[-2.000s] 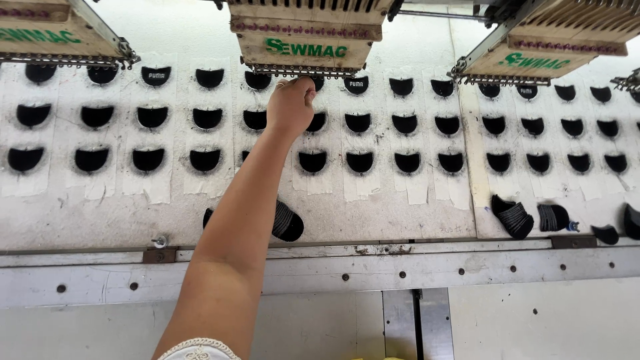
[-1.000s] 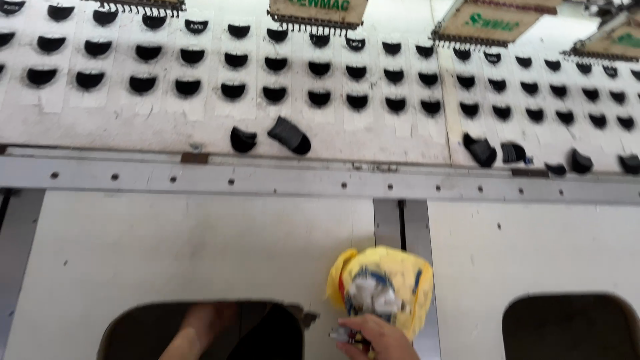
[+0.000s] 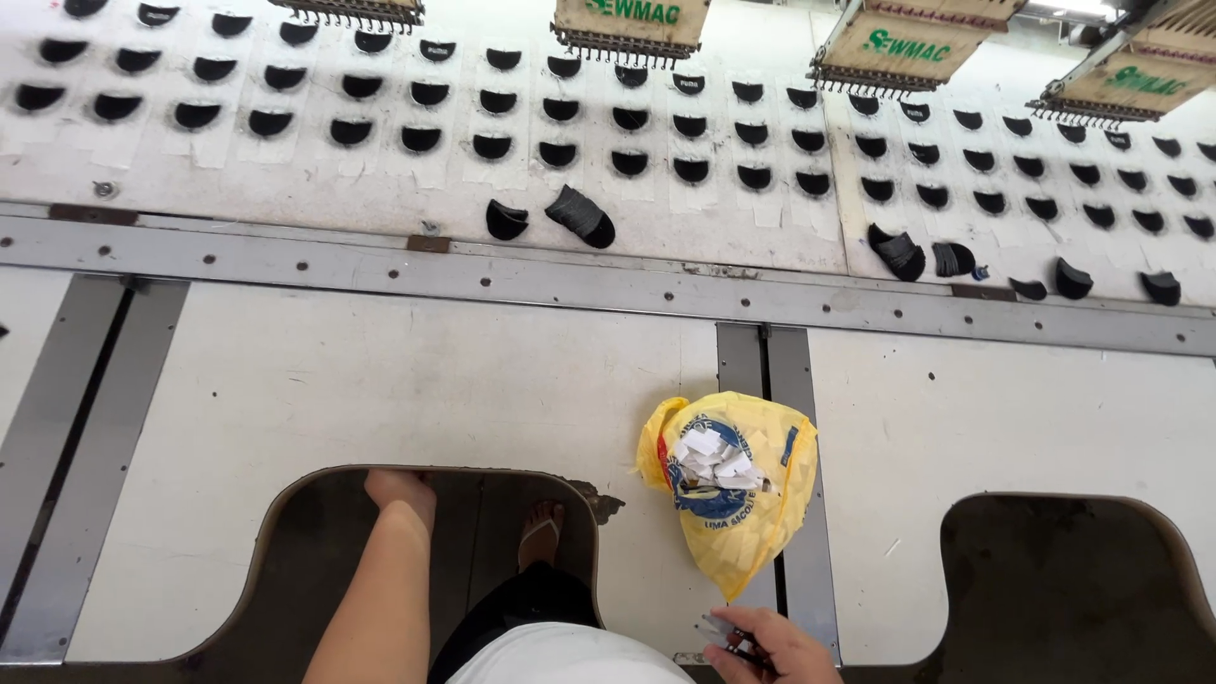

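Note:
My left hand (image 3: 401, 486) is at the rim of the table cutout, its fingers hidden by the tabletop; whether it holds anything cannot be seen. Near the bottom edge, my right hand (image 3: 774, 648) holds a small metal hand tool (image 3: 736, 638) with dark parts, its exact kind unclear. Just above that hand lies a yellow plastic bag (image 3: 741, 541), with white paper or fabric scraps (image 3: 712, 458) on or inside it. Rows of black half-moon fabric patches (image 3: 491, 145) sit on white backing farther off. Stacks of similar black pieces (image 3: 581, 217) lie below the rows.
Embroidery machine heads (image 3: 632, 21) hang over the patches. A metal rail (image 3: 570, 294) with screws runs between the backing and the white tabletop (image 3: 427, 380). A second cutout (image 3: 1064, 589) opens at the right, and grey slotted strips (image 3: 788, 380) cross the table.
The arm that reached to the patches beneath a machine head is drawn back. Both hands are now low, near the table's front. The view has swung down.

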